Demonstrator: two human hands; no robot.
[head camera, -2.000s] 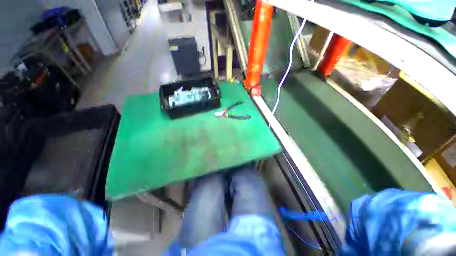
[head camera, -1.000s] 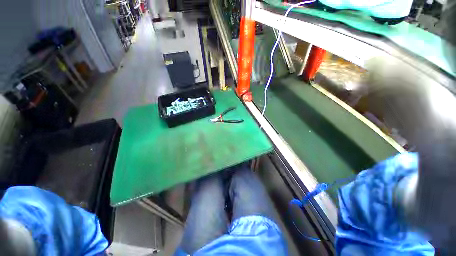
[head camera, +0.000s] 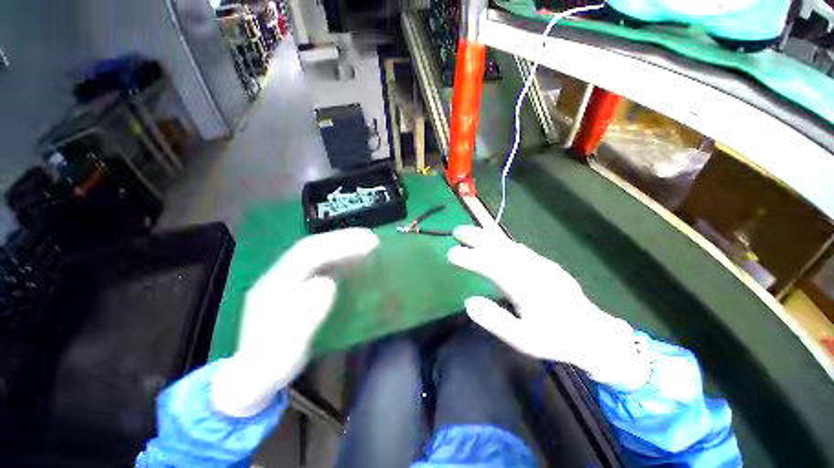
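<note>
My left hand (head camera: 291, 306), in a white glove, is raised over the left part of the green mat (head camera: 389, 283), fingers apart and empty, slightly blurred. My right hand (head camera: 539, 302), also white-gloved, is over the mat's right edge, fingers apart and empty. The side cutters (head camera: 422, 225) lie open on the mat, beyond and between my hands, near my right fingertips. A small black bin (head camera: 357, 222) with tangled pale strips (head camera: 352, 199) stands at the mat's far edge.
A large black tray (head camera: 215, 292) is at left. The dark green conveyor belt (head camera: 622, 247) runs along the right, with a red-orange wrapped post (head camera: 466, 114) and a hanging white cable (head camera: 518, 114). A shelf (head camera: 658, 78) overhangs it. Cardboard boxes (head camera: 745, 210) stand beyond.
Both gloved hands have come down from the frame's lower sides into view over the mat. The view has shifted slightly. The cutters and small bin stay in place on the mat.
</note>
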